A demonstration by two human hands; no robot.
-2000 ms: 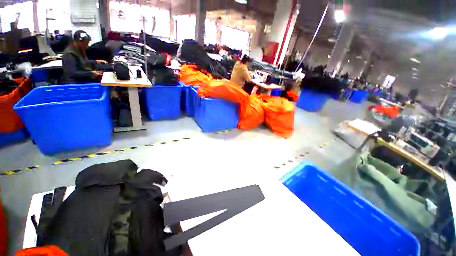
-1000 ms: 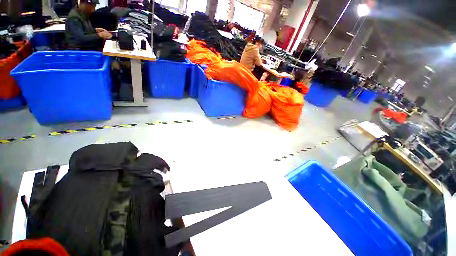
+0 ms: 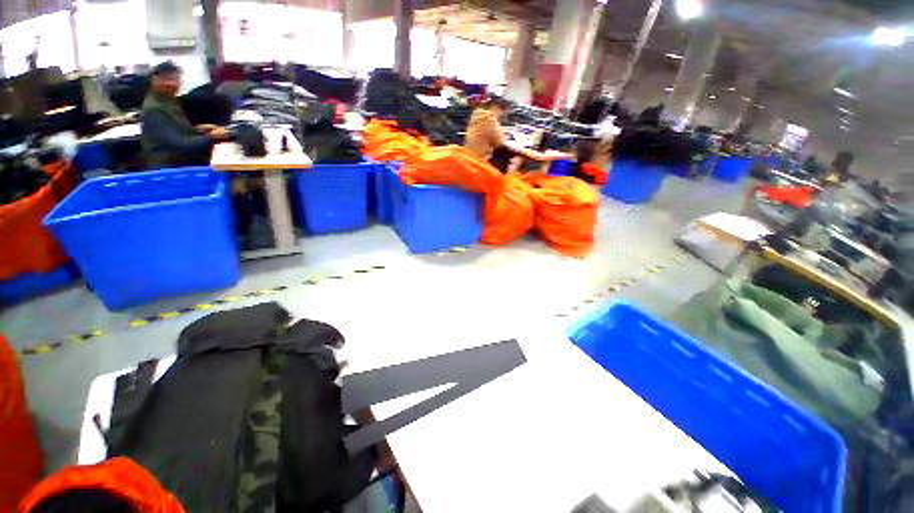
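Neither of my hands is in the picture. A bulky black pile of bag pieces (image 3: pixel 200 401) with a camouflage band (image 3: pixel 263 431) lies on the table's left part. Two long black fabric strips (image 3: pixel 441 371) lie to its right on the white table (image 3: pixel 591 421); they meet at their right ends and spread apart towards the pile. Part of a sewing machine (image 3: pixel 692 496), blurred and cut off, shows at the bottom edge.
A blue bin (image 3: pixel 722 411) stands against the table's right side. Orange fabric (image 3: pixel 100 486) is at the bottom left. Beyond a floor with striped tape stand more blue bins (image 3: pixel 145 235), orange sacks (image 3: pixel 566 212) and two people at tables. Green fabric (image 3: pixel 792 341) lies at the right.
The view has tilted and shifted; part of the machine now shows at the bottom edge. The person at the far left table now has the head raised. The strips and pile lie as before.
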